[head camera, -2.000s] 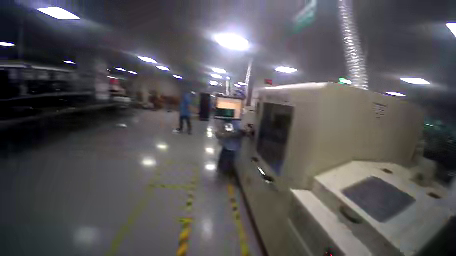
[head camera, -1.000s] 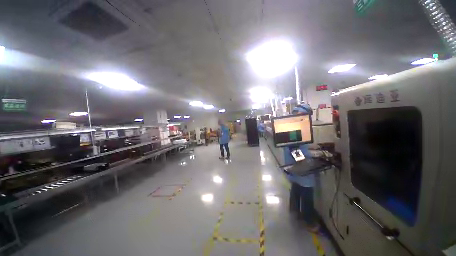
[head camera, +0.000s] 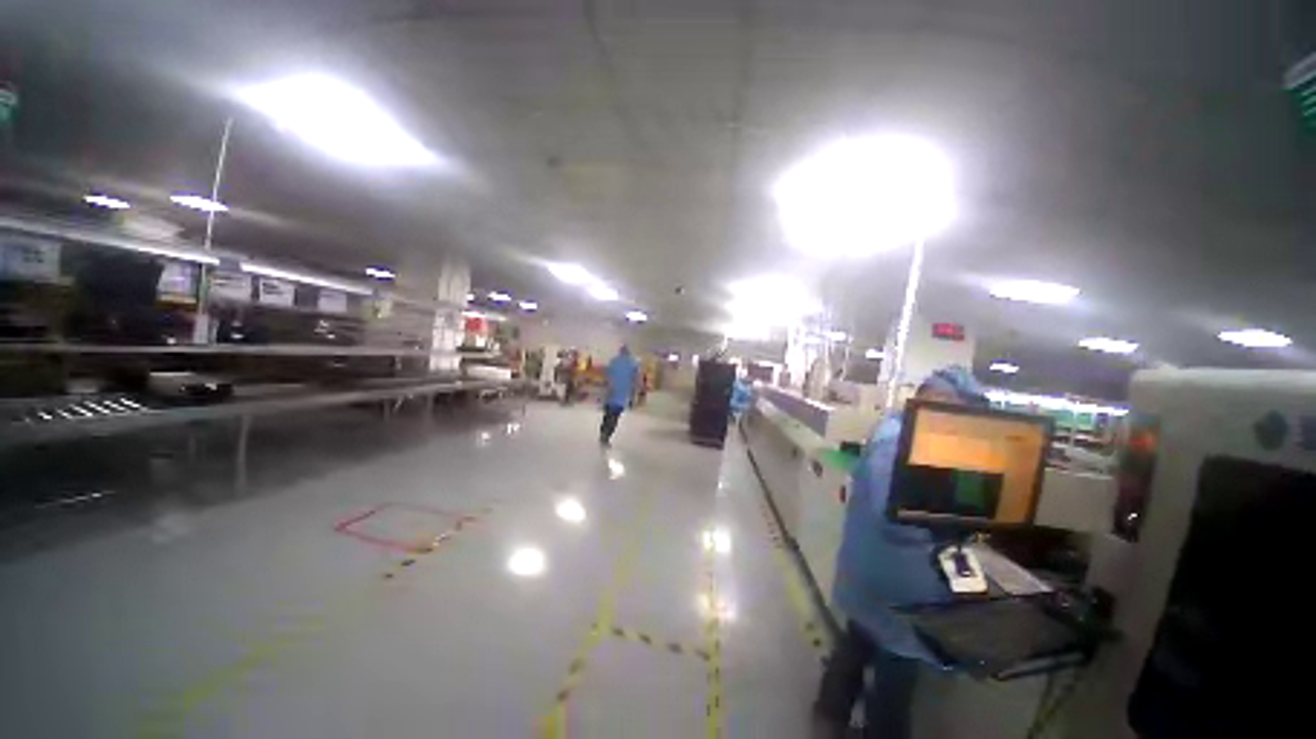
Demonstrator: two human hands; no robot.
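Neither of my hands is in the picture. Nearest in front, at the right, a monitor (head camera: 968, 465) with an orange and dark green screen stands over a black keyboard tray (head camera: 999, 632). A small white device (head camera: 960, 569) sits between screen and tray. A person in a blue smock and cap (head camera: 870, 556) stands behind the monitor, partly hidden by it. A white machine (head camera: 1155, 491) with a large dark window (head camera: 1241, 606) is cut off by the right edge.
A long white machine line (head camera: 791, 448) runs ahead on the right. A black rack (head camera: 712, 403) stands beyond. Another person in blue (head camera: 619, 387) is in the aisle. Conveyor benches (head camera: 260, 410) line the left. Yellow-black tape (head camera: 624, 585) and a red square (head camera: 404, 527) mark the floor.
The view has moved forward past the white machine, which has slid to the right edge. The monitor and the person behind it appear larger and further right. The far person has shifted left.
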